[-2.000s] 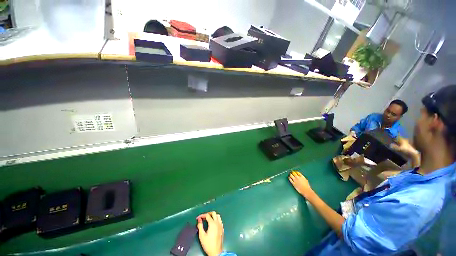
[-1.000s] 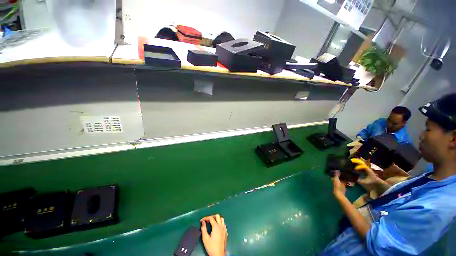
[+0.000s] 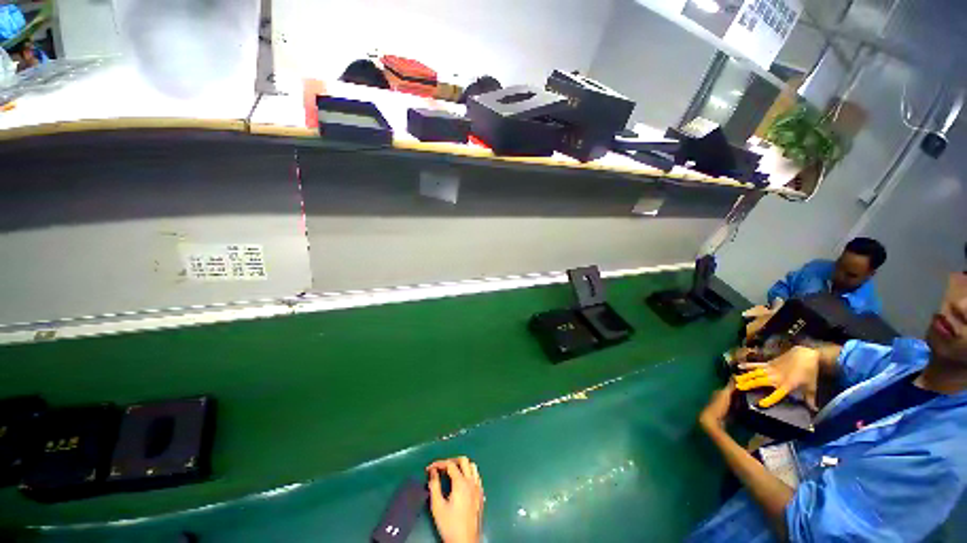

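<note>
My right hand [image 3: 458, 501] is bare and low in the middle of the view, cut off by the bottom edge. It rests on the near green surface, thumb and fingers curved with a gap between them, and holds nothing I can see. A small black inner block [image 3: 401, 511] with a tiny white mark lies just left of it, close to the thumb; whether they touch is unclear. My left hand is out of view. On the far green strip at the left are a box lid with an oval slot [image 3: 159, 437] and a closed black gift box with gold lettering [image 3: 70, 445].
Open gift boxes stand farther along the green bench [image 3: 581, 325] [image 3: 695, 297]. A co-worker in a blue smock [image 3: 880, 445], with yellow fingertips, handles black boxes at the right; another person [image 3: 838, 278] is behind. A shelf [image 3: 255, 125] above holds black boxes and a red item.
The gift boxes on the green strip have shifted left. My right hand has stayed beside the block. The near co-worker's hands have moved from the bench to black boxes at the right.
</note>
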